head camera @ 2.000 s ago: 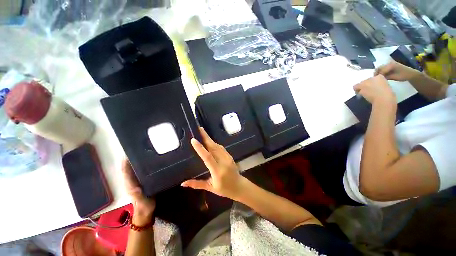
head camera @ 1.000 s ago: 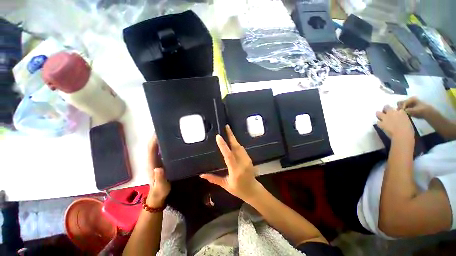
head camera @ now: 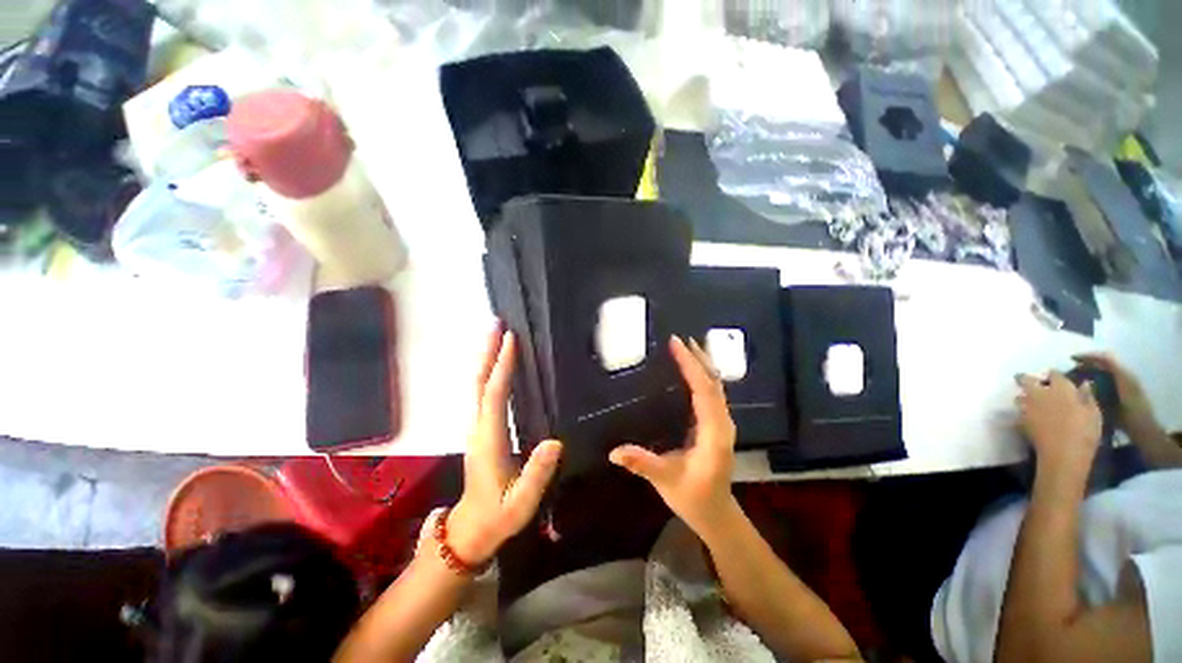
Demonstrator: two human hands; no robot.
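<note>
My left hand (head camera: 499,473) and my right hand (head camera: 694,440) hold a stack of black insert trays (head camera: 603,402) between them, tilted at the table's near edge. The top tray has a white rounded-square item (head camera: 622,332) in its cut-out. My left fingers lie along the stack's left side; my right fingers touch its right side. To the right, two more black trays (head camera: 745,412), (head camera: 874,321) lie side by side, each with a white item in the middle. A large open black box (head camera: 551,143) stands behind the held stack.
A smartphone (head camera: 351,369) and a flask (head camera: 344,227) are on the left. Clear plastic (head camera: 778,149), white cables (head camera: 914,233) and black boxes lie at the back. Another worker's hands (head camera: 1069,412) hold a black item at right. A dark-haired head (head camera: 259,596) shows at lower left.
The held stack has tilted, so its layered left side now shows. My left hand has moved up along that side. The view has shifted left, and a dark-haired head has appeared at lower left.
</note>
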